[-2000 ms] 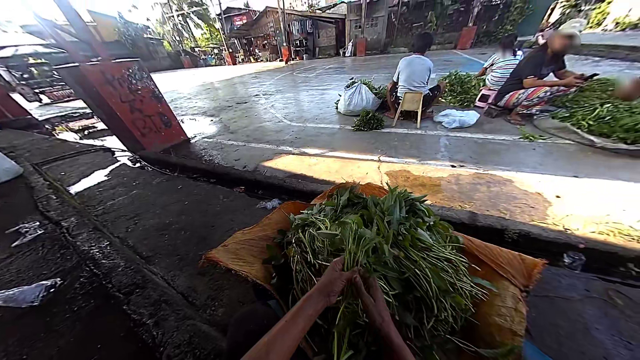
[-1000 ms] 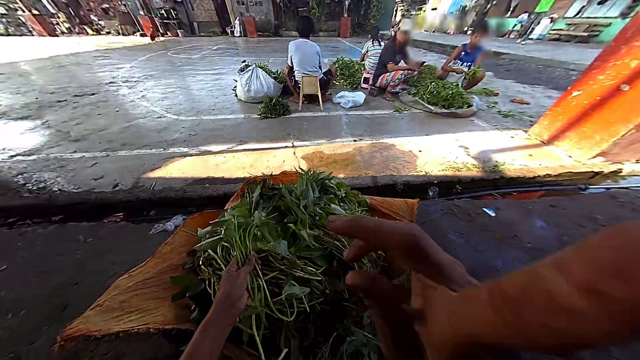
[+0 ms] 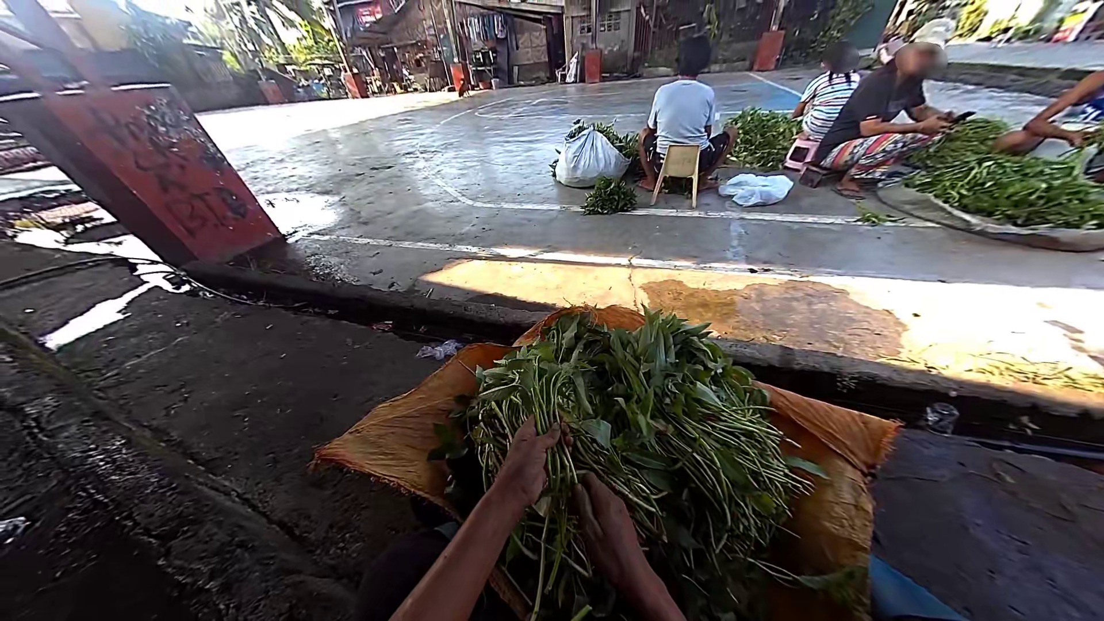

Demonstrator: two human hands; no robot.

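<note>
A large heap of leafy green stalks (image 3: pixel 681 414) lies on an orange woven sack (image 3: pixel 405 427) just in front of me. My left hand (image 3: pixel 528 461) is closed around several thin stems at the near left side of the heap, thumb and fingers pinched together. Just right of it and a little lower, my right hand (image 3: pixel 604 522) rests against the stems, its fingers close together and pointing up. Whether it grips any stalks is hard to see, since its palm side is hidden.
A concrete curb with a gutter (image 3: pixel 828 388) runs beyond the sack. A red concrete post base (image 3: pixel 164 172) stands at left. On the wet court, people sit near a white sack (image 3: pixel 591 159), a plastic bag (image 3: pixel 756 189) and more piles of greens (image 3: pixel 1018 185).
My right hand, raised and spread over the right of the heap one second ago, is now down at the stems beside my left hand. The view has swung left.
</note>
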